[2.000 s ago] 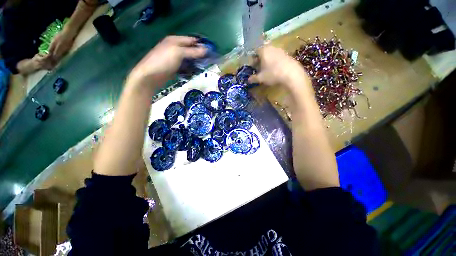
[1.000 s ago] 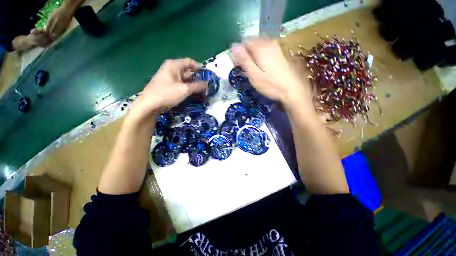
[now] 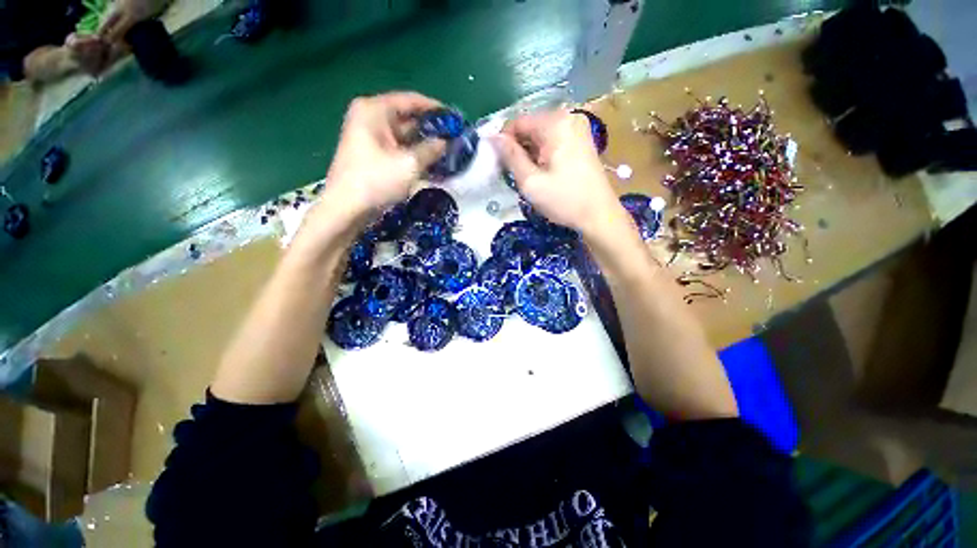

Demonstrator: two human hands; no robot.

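My left hand (image 3: 384,150) grips a round black unit (image 3: 448,139) with a blue sheen, raised over the far edge of the white sheet (image 3: 477,407); the unit is blurred. My right hand (image 3: 552,161) is just right of it, thumb and fingers bent towards each other; whether it holds something small cannot be told. Several round black units (image 3: 549,300) lie clustered on the sheet below my hands. Two more, one with a pale round tip (image 3: 624,171), show behind and right of my right hand. A tangled heap of red wired components (image 3: 729,187) lies on the bench at right.
A green conveyor belt (image 3: 246,139) runs beyond the bench with scattered units. A pale metal post (image 3: 602,54) stands at its edge. Black cylindrical housings (image 3: 884,86) are stacked far right. A cardboard box (image 3: 64,428) is at left, a blue bin (image 3: 755,391) below right. Another person's hands show upper left.
My left hand has lifted its unit up and away from the cluster. My right hand has turned, fingers now pointing towards that unit. Units now show right of my right hand.
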